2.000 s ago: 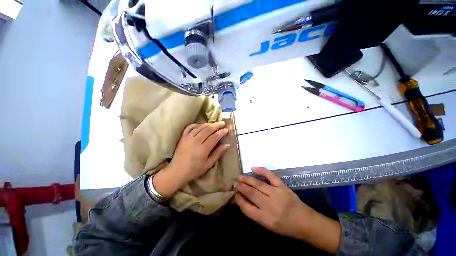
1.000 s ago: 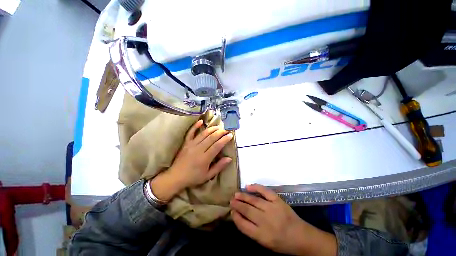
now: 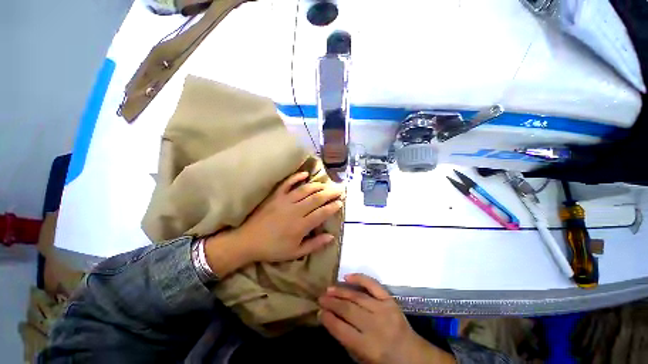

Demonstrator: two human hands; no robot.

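The tan garment panel (image 3: pixel 213 160) lies bunched on the white table and hangs over its front edge. Its right edge, the facing strip (image 3: pixel 328 245), runs straight from near the needle to the table's front edge. My left hand (image 3: pixel 284 224) lies flat on the panel, fingertips by its edge just below the shiny take-up guard (image 3: pixel 332 114). My right hand (image 3: pixel 366 320) pinches the strip's lower end at the table's front edge. The presser foot area (image 3: pixel 374 181) is right of the cloth's top; the contact point is too small to tell.
Thread snips (image 3: pixel 487 202) with blue and pink handles, a white stick (image 3: pixel 551 242) and a yellow-and-black screwdriver (image 3: pixel 579 245) lie right. The tension dial (image 3: pixel 417 156) is on the machine head. A brown strip with snaps (image 3: pixel 160 71) lies back left. The ruler (image 3: pixel 497 306) lines the front edge.
The view has shifted and tilted, showing more of the table's left and the machine head from another angle. My hands keep much the same places on the cloth.
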